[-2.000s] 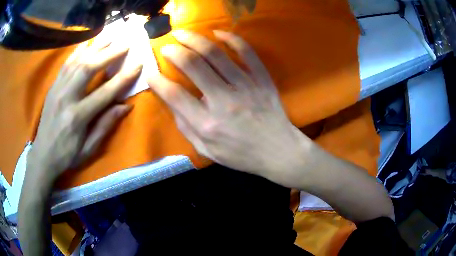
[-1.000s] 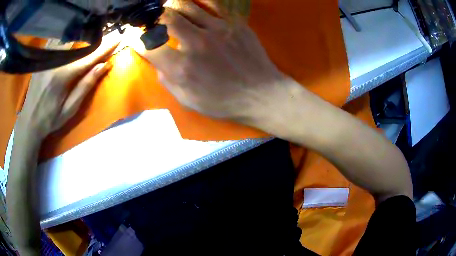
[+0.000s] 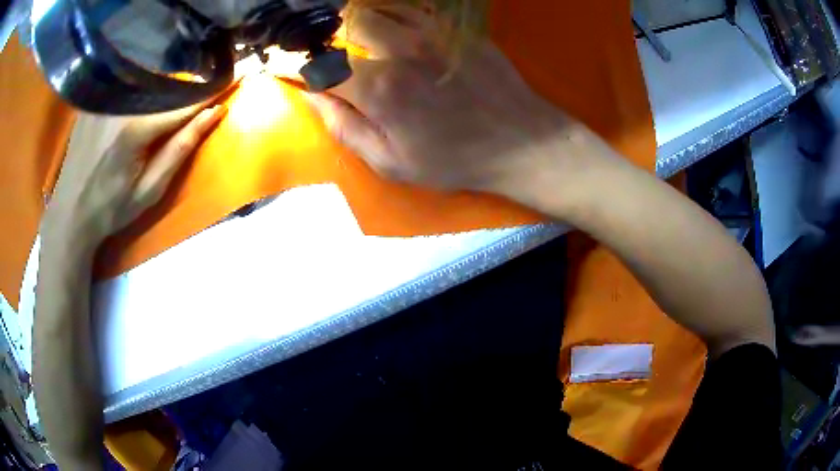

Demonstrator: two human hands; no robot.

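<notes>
A large orange fabric panel (image 3: 405,207) lies on the white machine table (image 3: 239,285) under the dark sewing machine head (image 3: 193,46). The lamp glows brightly on the cloth there. My left hand (image 3: 110,175) lies on the panel at the left, fingers pointing to the lit spot. My right hand (image 3: 442,115) lies on the panel right of the small dark block (image 3: 326,69); its upper fingers are blurred and partly hidden. Both hands press on the cloth. The glare hides the needle area, and I cannot see the white strip there.
The table's ruler-marked front edge (image 3: 368,311) runs across the middle. Orange pieces with a small white rectangle (image 3: 612,362) hang at the lower right. A thin grey metal tool (image 3: 653,42) lies at the upper right. Part of a person's hand (image 3: 816,336) shows at the far right.
The panel's front edge has moved away from me, baring more white table, and the white strip has gone from sight. My right hand has moved up. A person's hand has appeared at the far right.
</notes>
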